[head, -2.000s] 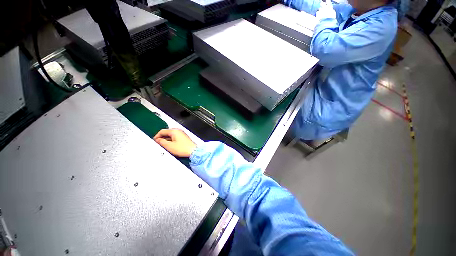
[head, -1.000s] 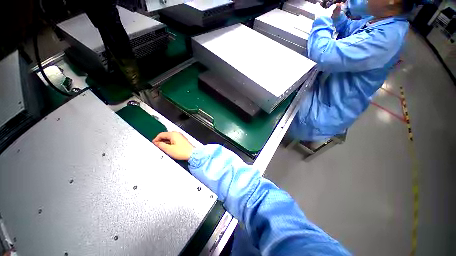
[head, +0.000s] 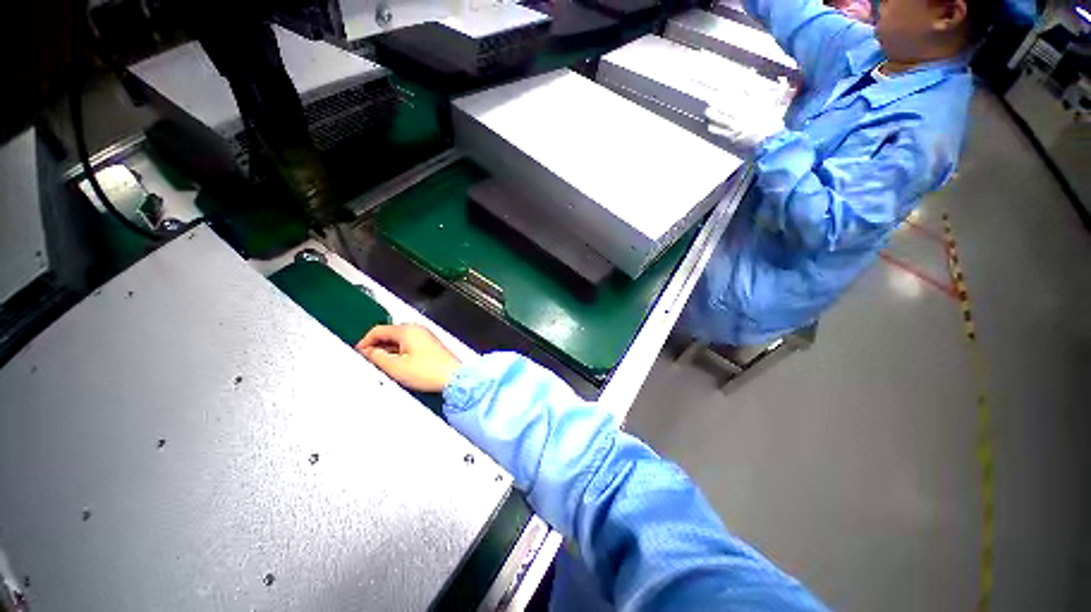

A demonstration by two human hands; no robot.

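Observation:
A large silver-grey server chassis [head: 203, 418] with small screws on its plain top lies in front of me, cut off by the lower left. My right hand [head: 409, 357], bare with a blue sleeve, is at its right edge. The fingers are curled with their tips at that edge; whether they grip it or hold something is hidden. At the far lower left rim a small skin-coloured patch shows beside the chassis, probably my left hand [head: 14, 591], almost wholly cut off and blurred. Green pallet [head: 329, 297] shows beyond the chassis.
Another chassis [head: 598, 155] sits tilted on a dark block over a green pallet [head: 556, 323]. More chassis stand behind. A black post [head: 257, 96] with cable rises at upper left. A person [head: 837, 203] in a blue smock and white gloves is at right beside the aluminium rail [head: 676, 299].
The view has shifted slightly, so things sit a little lower and further left. My right hand stays at the chassis edge. The coworker's gloved hand has come down onto a chassis.

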